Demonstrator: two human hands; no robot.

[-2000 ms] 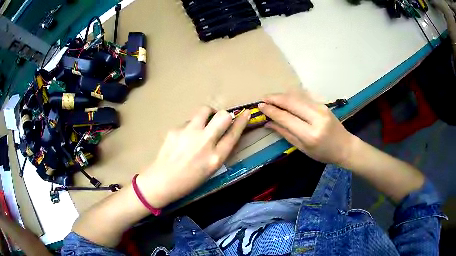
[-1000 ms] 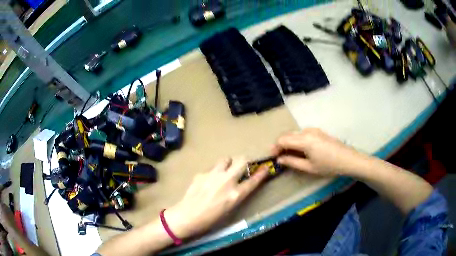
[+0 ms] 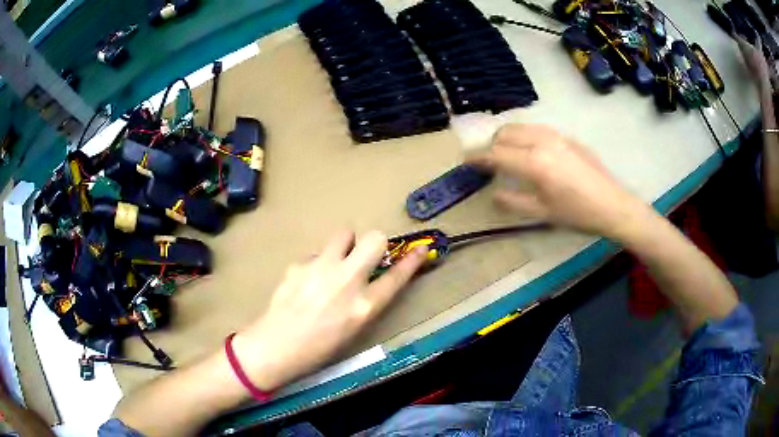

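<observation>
A black bottom housing [image 3: 437, 242] lies near the bench's front edge, yellow parts and thin wires showing inside, its black cable tail [image 3: 495, 232] running right. My left hand [image 3: 329, 294] holds the housing's left part, a finger pressed on the yellow part. My right hand [image 3: 547, 175], slightly blurred, is at the right end of a loose black top cover [image 3: 446, 192] just behind the housing. The fingertips hide that end, and their grip on it is partly hidden.
Two rows of stacked covers [image 3: 376, 72] stand at the back. A tangled pile of units [image 3: 154, 226] lies at left, a second pile [image 3: 636, 51] at far right. The conveyor belt [image 3: 201, 38] runs behind. Another person's hand [image 3: 753, 64] shows at the right edge.
My right hand has left the housing and moved back and right to a top cover, now seen on the cardboard. My left hand stays on the housing. The camera view has shifted.
</observation>
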